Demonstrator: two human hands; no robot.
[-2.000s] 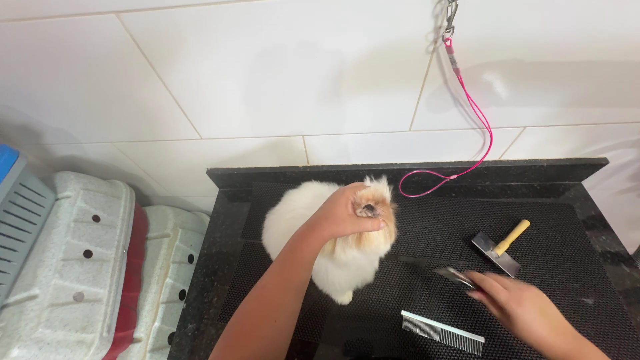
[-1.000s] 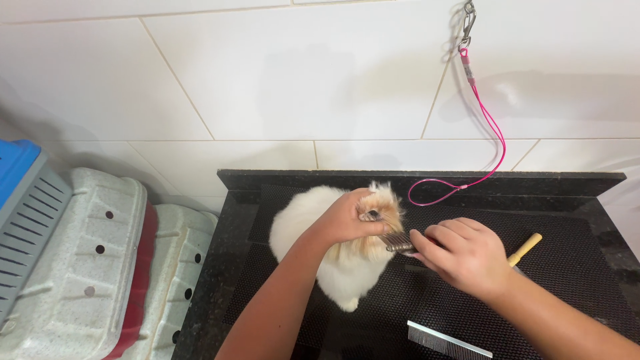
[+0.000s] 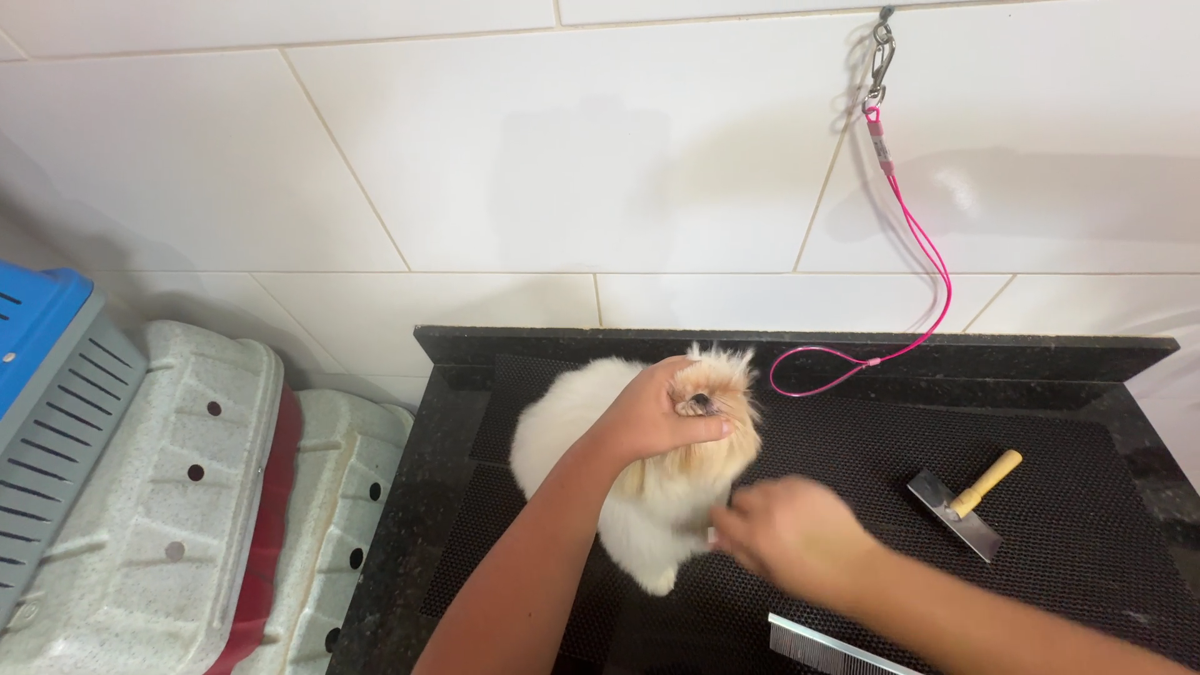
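Note:
A small white dog (image 3: pixel 572 403) with tan fur on its face sits on the black mat, its head turned right. My left hand (image 3: pixel 661 412) grips its head from behind, the thumb lying along the cheek below the eye. Blurred by motion, my right hand (image 3: pixel 792 534) is close to the chest fur with its fingers curled; what it holds there cannot be made out. A metal comb (image 3: pixel 834 647) lies below that hand, partly cut off by the frame. To the right rests a slicker brush (image 3: pixel 970 506) with a wooden handle.
From a wall hook a metal clip (image 3: pixel 879 66) holds a pink grooming loop (image 3: pixel 945 281), hanging beside the dog's head. A raised black stone edge (image 3: pixel 937 367) runs along the back of the table. Pet carriers (image 3: pixel 141 487) stand stacked at the left.
My right hand first came from beside the brush to the dog's muzzle with a metal-toothed tool, then dropped to its chest. My left hand has kept hold of the head.

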